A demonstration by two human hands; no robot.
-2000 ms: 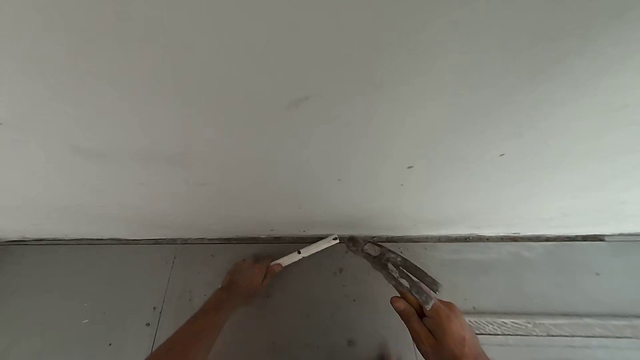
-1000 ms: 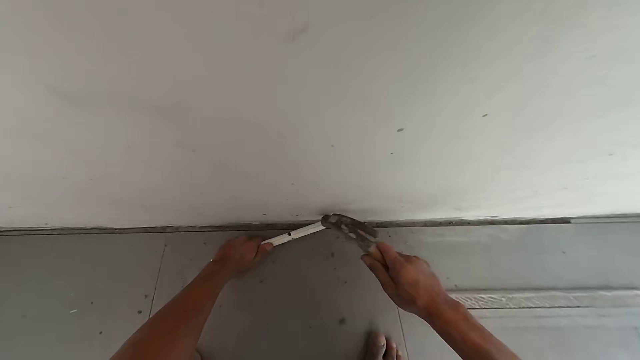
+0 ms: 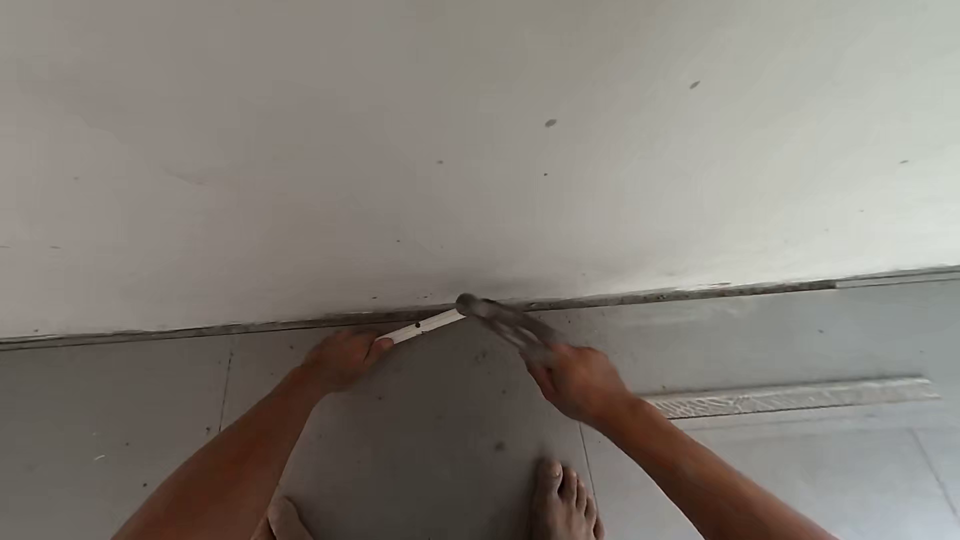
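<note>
My left hand (image 3: 346,360) grips a narrow white bar (image 3: 431,324) with dark spots, low over the tiled floor beside the wall's foot. The bar slants up to the right, and its far end reaches the dark gap (image 3: 622,298) between wall and floor. My right hand (image 3: 581,381) is closed around a dark, worn metal tool (image 3: 517,326), blurred, its exact kind not clear. The tool's rounded tip (image 3: 466,304) is at the bar's far end; whether they touch cannot be told.
A pale wall (image 3: 480,150) with dark specks rises ahead. Grey floor tiles (image 3: 420,442) with thin joints lie below it. A long strip with a streaked whitish surface (image 3: 795,397) lies on the tiles at the right. My bare feet (image 3: 566,502) show at the bottom edge.
The tool in my right hand was lower and right of the bar's end with its tip close by; my right hand has moved in toward the wall. My left hand still holds the bar.
</note>
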